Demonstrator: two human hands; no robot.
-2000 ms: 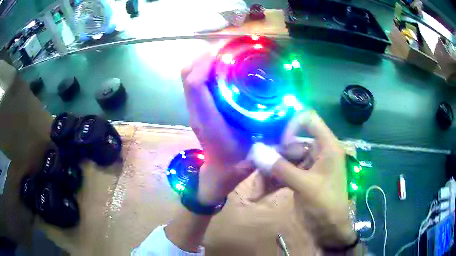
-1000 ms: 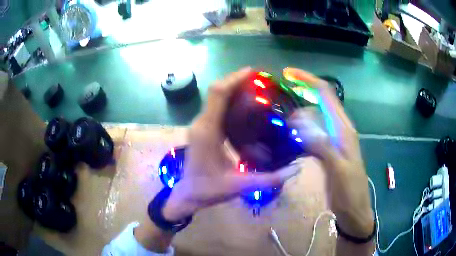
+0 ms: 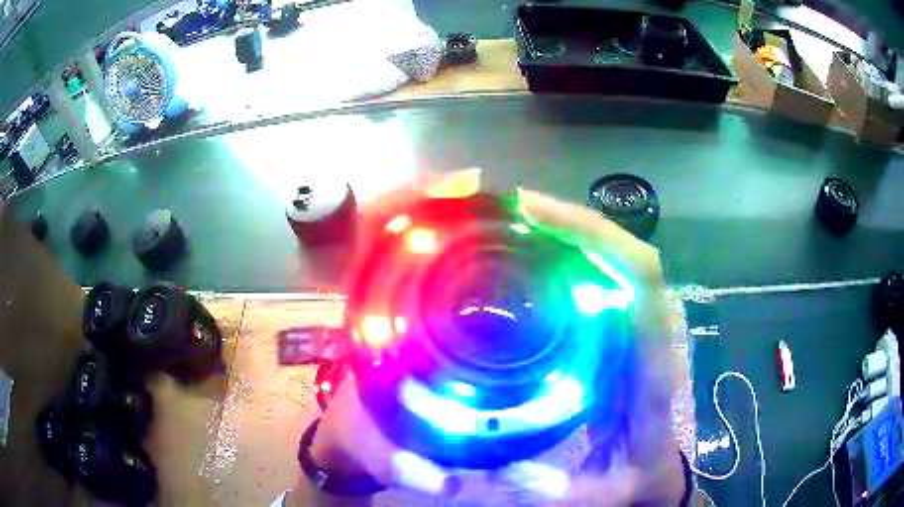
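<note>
A lit round speaker (image 3: 496,317) fills the centre, cone face towards me, with red, green and blue lights around its rim. My left hand (image 3: 359,431) holds its left side and my right hand (image 3: 644,347) its right side. Both are blurred and partly hidden by the speaker and its glare. White wraps show on fingertips at its lower edge. A small dark rectangular piece (image 3: 305,345) shows just left of the speaker; whether it is attached cannot be told. Red lights of another speaker (image 3: 325,381) show behind my left hand.
Several unlit speakers (image 3: 164,327) are clustered at left. More speakers (image 3: 624,201) stand on the green belt (image 3: 496,139). A black tray (image 3: 620,74) and fan (image 3: 139,84) are beyond. At right lie a white cable (image 3: 729,426), a red-and-white stick (image 3: 785,365) and a blue-screened device (image 3: 880,446).
The held lit speaker has turned from tilted to cone face towards me and looks larger. The small rectangular piece has come into view at its left.
</note>
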